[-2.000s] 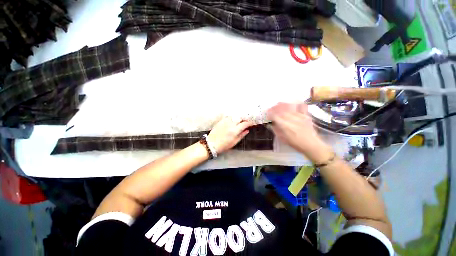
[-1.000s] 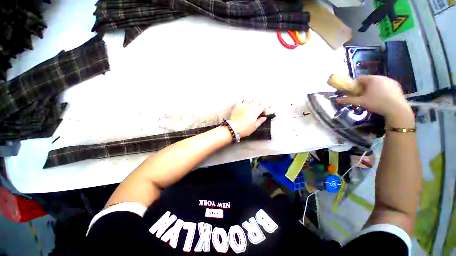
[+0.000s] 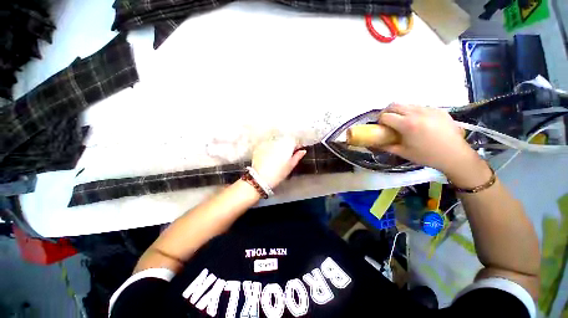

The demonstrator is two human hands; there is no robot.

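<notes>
A dark plaid strip [image 3: 165, 182] lies along the near edge of the white table. My left hand [image 3: 274, 160] rests on the strip near its right part, thumb and fingers at its upper edge; the fingertips' hold is partly hidden. My right hand [image 3: 423, 133] grips the tan wooden handle [image 3: 372, 135] of the steam iron [image 3: 349, 153]. The iron's pointed tip faces left, toward my left hand, and its soleplate sits over the right end of the strip, hiding that end.
Plaid piles lie at left [image 3: 68, 81] and along the far edge [image 3: 249, 5]. Red and orange scissors [image 3: 381, 28] lie beside cardboard [image 3: 442, 18]. The iron rest [image 3: 495, 71] is at right, with hose and cord trailing nearby. A red container [image 3: 43, 247] is below left.
My right hand, on the iron's handle, has brought the iron left from the table's right end onto the strip. My left hand has moved left along the strip.
</notes>
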